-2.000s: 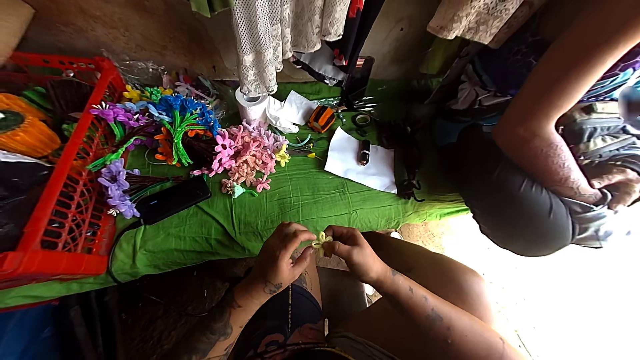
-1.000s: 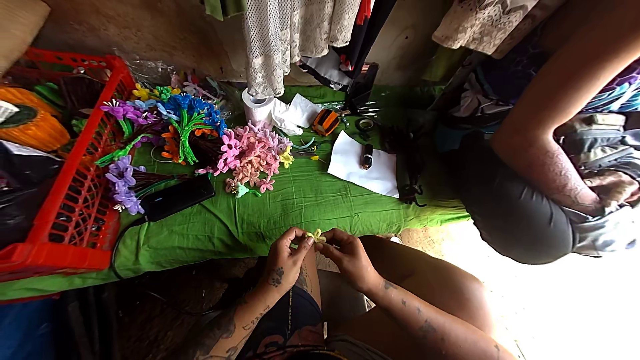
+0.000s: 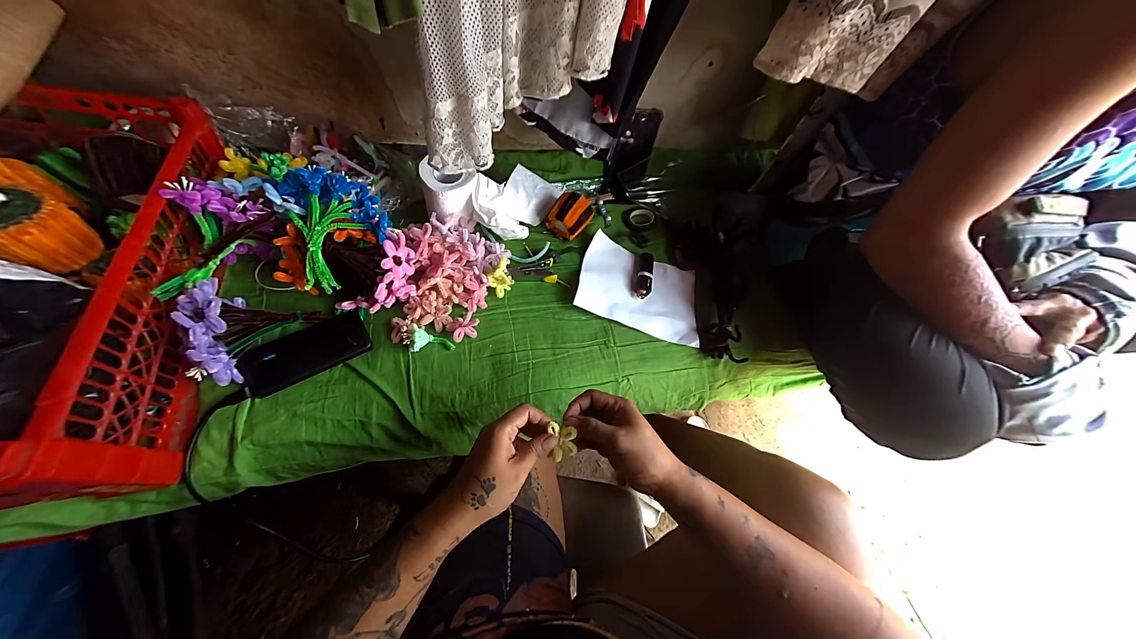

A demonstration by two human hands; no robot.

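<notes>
A small pale-yellow flower of fuzzy pipe cleaner (image 3: 564, 442) is pinched between my two hands, above my lap and just off the near edge of the green cloth (image 3: 417, 399). My left hand (image 3: 506, 457) grips its left side with thumb and index finger. On its right side, the fingertips of my right hand (image 3: 621, 437) hold a petal. Beyond my hands, pink pipe-cleaner flowers (image 3: 444, 271) lie in a pile on the cloth. Blue flowers with green stems (image 3: 328, 209) and purple flowers (image 3: 206, 324) lie further left.
A red plastic crate (image 3: 106, 466) stands at the left, beside a black phone (image 3: 306, 355) on the cloth. White paper (image 3: 603, 297) bears a small black cylindrical object (image 3: 643, 275). Behind are a white roll (image 3: 446, 188) and an orange-and-black tape measure (image 3: 569, 216). Another person's arm (image 3: 950, 222) is at the right.
My fingers have shifted around the yellow flower, and its petals show more plainly now. Both hands remain over my lap.
</notes>
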